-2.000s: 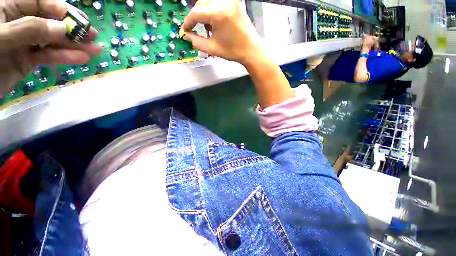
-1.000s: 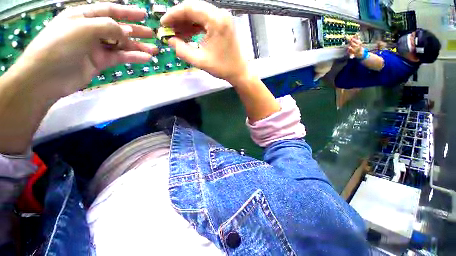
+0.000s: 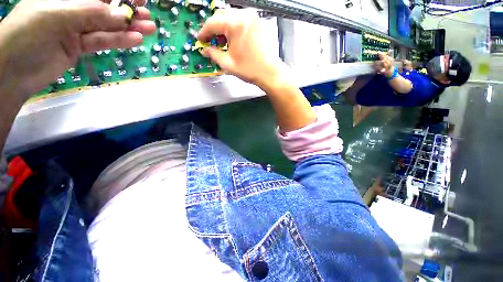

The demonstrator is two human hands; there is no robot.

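Observation:
A green circuit board panel (image 3: 165, 27) with several small capacitors lies along the top of the view, behind the near rail. My left hand (image 3: 83, 41) is over its left part and holds a small yellow-and-black transformer (image 3: 128, 9) at the fingertips, partly cut off by the top edge. My right hand (image 3: 240, 47) is at the board's right end, with thumb and finger pinched on a small yellow transformer (image 3: 201, 44) low over the board. The fingers hide part of it, so I cannot tell whether it touches the board.
The pale conveyor rail (image 3: 143, 104) runs between my body and the board. A whitish flat area (image 3: 309, 41) lies right of my right hand. A person in blue (image 3: 391, 91) works further along the line near another board (image 3: 378, 47). A wire rack (image 3: 424, 165) stands behind.
Since one second ago my hands have moved apart; my left hand went left and up with a transformer now visible in it. My right hand moved slightly down with its yellow part, at the board's right end.

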